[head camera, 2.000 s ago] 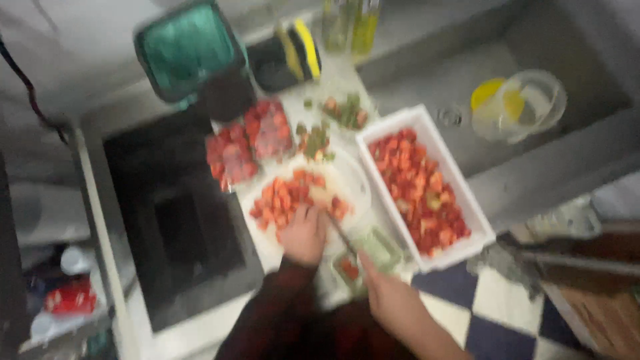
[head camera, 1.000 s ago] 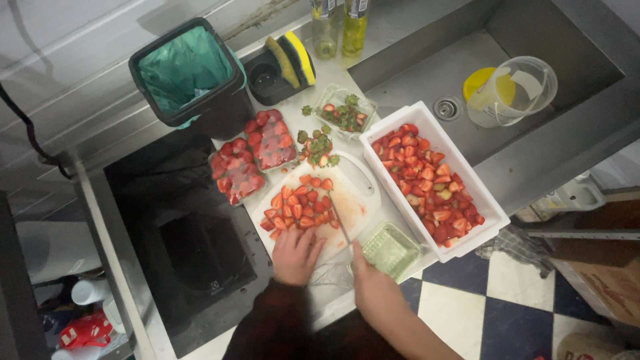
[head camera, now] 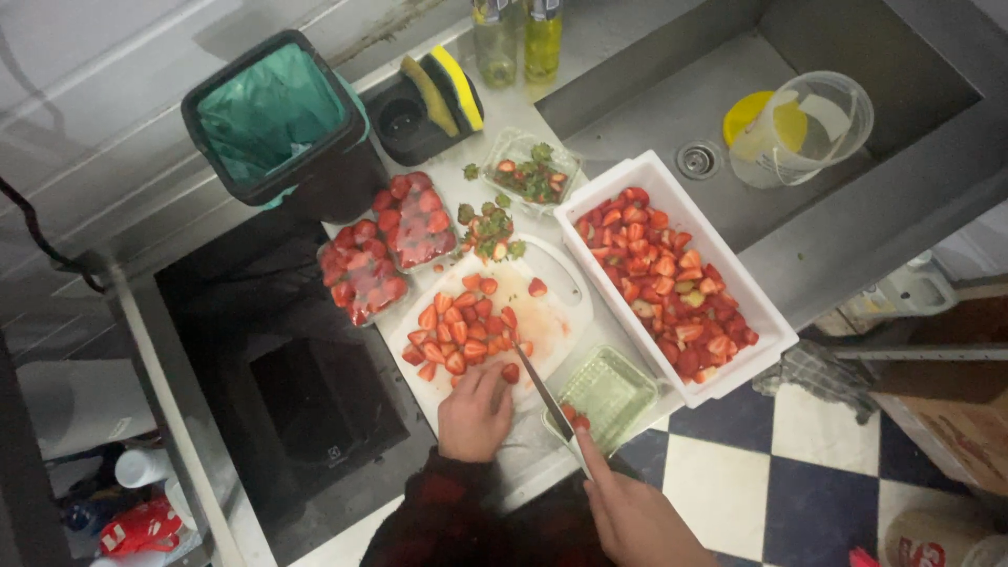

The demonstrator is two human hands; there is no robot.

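My left hand (head camera: pixel 476 412) rests at the near edge of a white cutting board (head camera: pixel 555 331), its fingertips by the cut strawberries (head camera: pixel 461 323); whether it pinches one is not clear. In my right hand (head camera: pixel 630 504) is a kitchen knife (head camera: pixel 543 390), its tip on the board beside the pile. A clear plastic punnet (head camera: pixel 610 394) with a little strawberry in it lies partly under the blade. Right of the board, a white tub (head camera: pixel 685 189) holds many cut strawberries. Strawberry tops (head camera: pixel 490 228) lie at the board's far edge, and more fill another punnet (head camera: pixel 512 146).
Two filled strawberry punnets (head camera: pixel 362 272) stand left of the board, near a black bin (head camera: pixel 315 169) with a green liner. Behind are a sponge holder (head camera: pixel 405 126) and two bottles (head camera: pixel 543 47). A clear bucket (head camera: pixel 827 134) lies in the steel sink (head camera: pixel 669 94); a black hob (head camera: pixel 276 378) is at left.
The knife has moved from the board's middle toward me and now reaches over the near punnet. My left hand's fingers have drawn together beside the pile.
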